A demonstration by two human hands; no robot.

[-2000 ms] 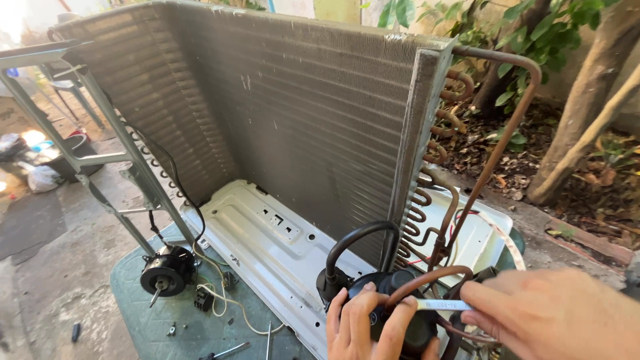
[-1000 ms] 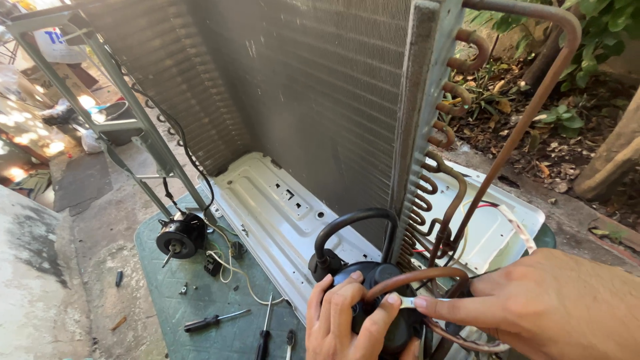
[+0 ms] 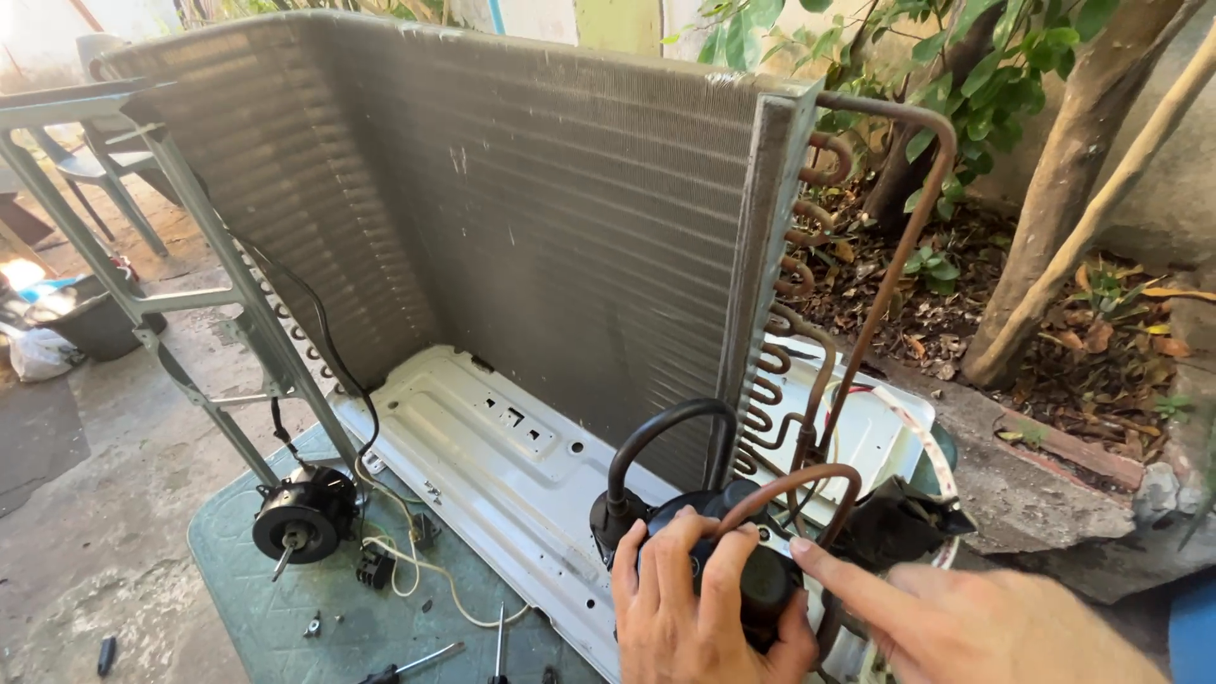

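My left hand (image 3: 689, 594) is spread over the black compressor (image 3: 765, 584) of an air-conditioner outdoor unit, fingers around its top by the brown copper pipe (image 3: 798, 477). A small flat metal wrench (image 3: 774, 542) lies across the compressor top, its visible end at a fastener. At its other end is my right hand (image 3: 950, 608), index finger extended along it; the rest of the tool is hidden under the hand. A thick black insulated hose (image 3: 670, 423) arches behind my left hand. The finned condenser coil (image 3: 570, 237) rises behind, standing on the white metal base pan (image 3: 475, 418).
A fan motor (image 3: 304, 518) with wires lies on the green table (image 3: 237, 589) at left, below a metal bracket frame (image 3: 190, 299). Screwdrivers (image 3: 413, 665) and small screws lie at the front. Bent copper tubes (image 3: 898, 275) stand right of the coil, near a white panel (image 3: 860, 437).
The right index finger now reaches out along the wrench, whose shaft was more exposed two seconds ago. The left hand stays on the compressor. The view has shifted noticeably.
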